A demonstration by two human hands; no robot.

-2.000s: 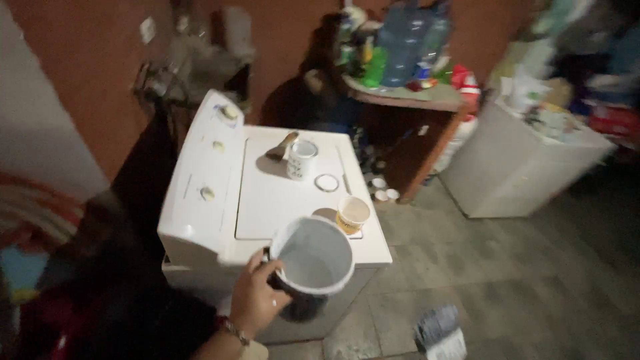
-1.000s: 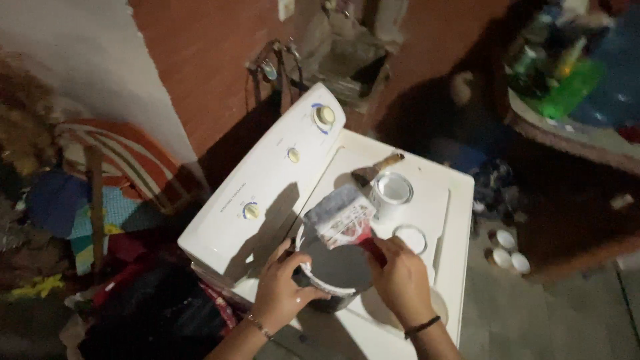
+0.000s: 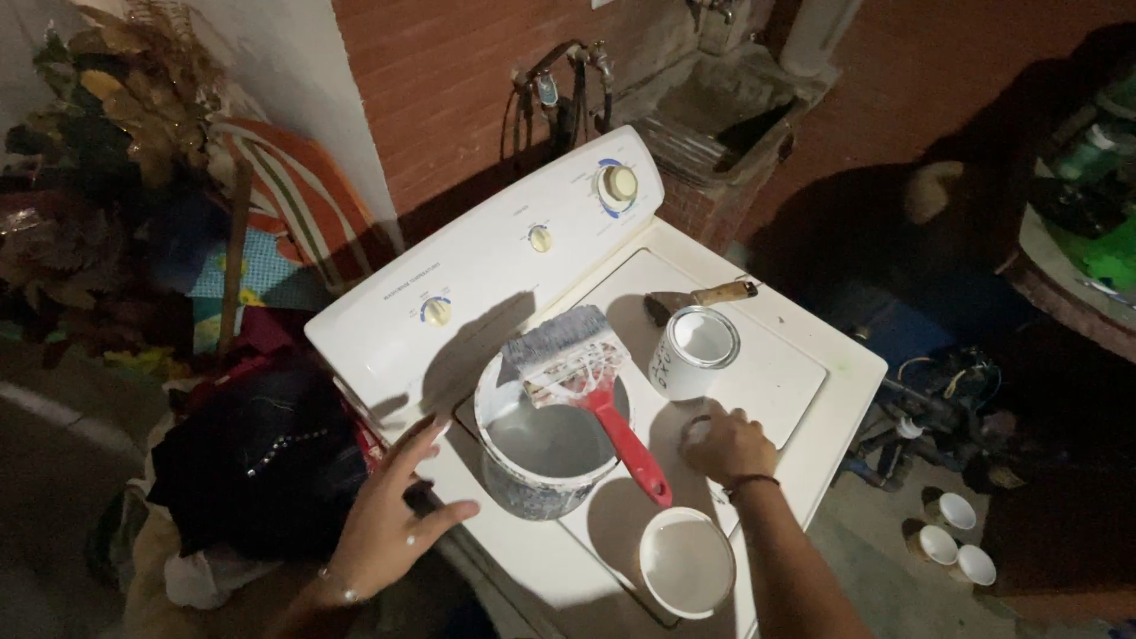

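A wide paintbrush with a red handle [image 3: 628, 445] lies across the rim of a paint-streaked bucket [image 3: 543, 497] with grey liquid inside. My left hand [image 3: 390, 510] is just left of the bucket, fingers spread, holding nothing. My right hand [image 3: 729, 446] reaches down to the washing machine lid, its fingers at a small round lid [image 3: 697, 428]; whether they grip it is hidden. Behind that hand stands a metal can [image 3: 697, 355] with handwriting on its side, beside a putty knife with a wooden handle [image 3: 723, 293]. A tub [image 3: 687, 563] of pale liquid is near the front edge.
The washing machine [image 3: 852, 368] carries these things, its control panel [image 3: 497, 257] at the back. A concrete sink [image 3: 710, 115] is behind it. Dark clothes [image 3: 257, 461] are piled left. On the floor at right are several white cups [image 3: 958, 511] and dark machine parts [image 3: 941, 408].
The brush, in my right hand over the bucket a second ago, now rests on its rim. My left hand has come off the bucket, and my right hand has moved to the small lid.
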